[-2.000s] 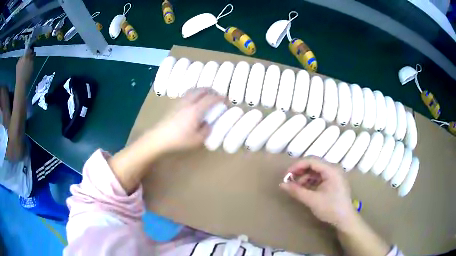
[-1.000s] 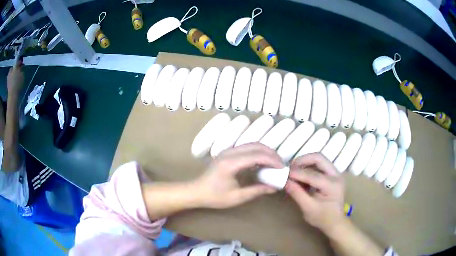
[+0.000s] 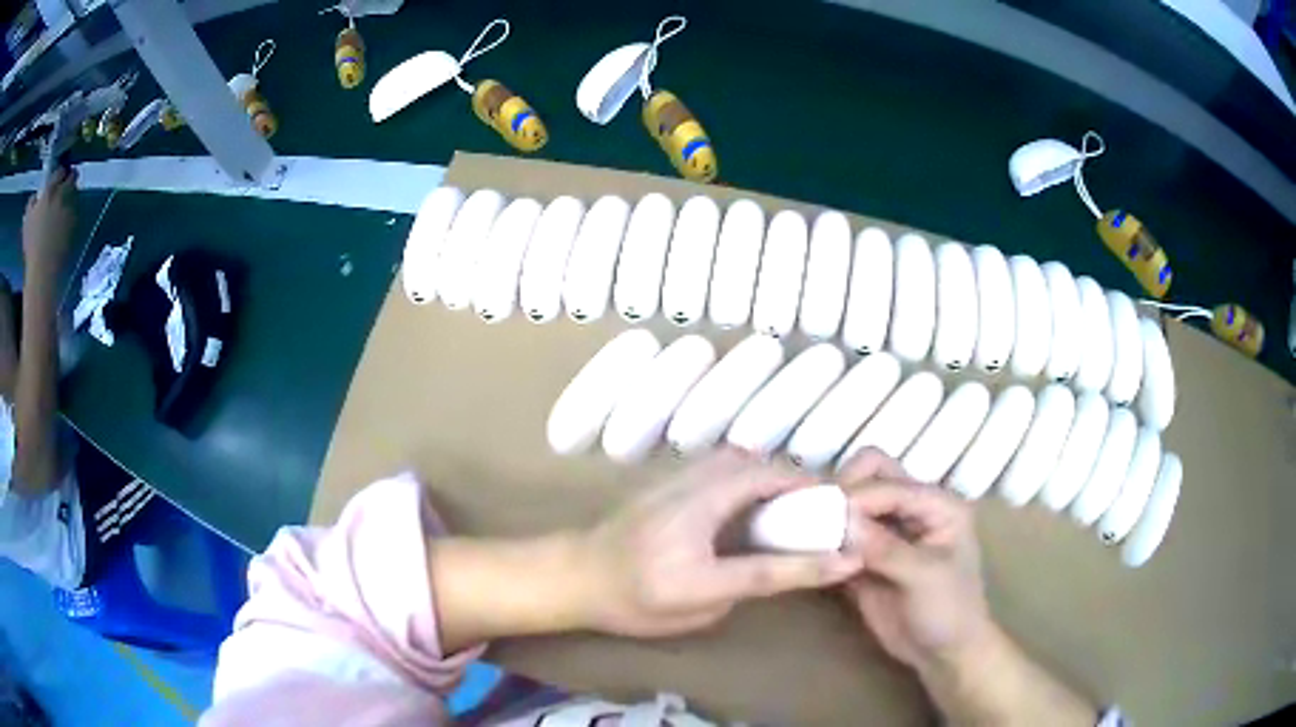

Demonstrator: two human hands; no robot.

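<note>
My left hand [image 3: 679, 551] is shut on a white plastic unit [image 3: 800, 520], held lying sideways above the cardboard. My right hand [image 3: 917, 554] is at the unit's right end with fingers pinched; the white cord loop seen there earlier is hidden between the fingertips. White units stand side by side in two slanted rows on the cardboard sheet [image 3: 469, 412], a back row [image 3: 735, 266] and a front row [image 3: 718, 394]. My hands are just in front of the front row.
Joined assemblies lie on the dark green belt [image 3: 881, 135] beyond the cardboard, one with a yellow-and-blue piece [image 3: 678, 135]. A metal post [image 3: 199, 85] stands at the upper left. A black-and-white cloth item [image 3: 192, 341] lies left. Another person's arm [image 3: 47, 249] is at the far left.
My left hand has taken a white unit from the front row's left end and brought it to my right hand. The belt's assemblies have shifted left in view. The yellow-and-blue bit by my right wrist is hidden.
</note>
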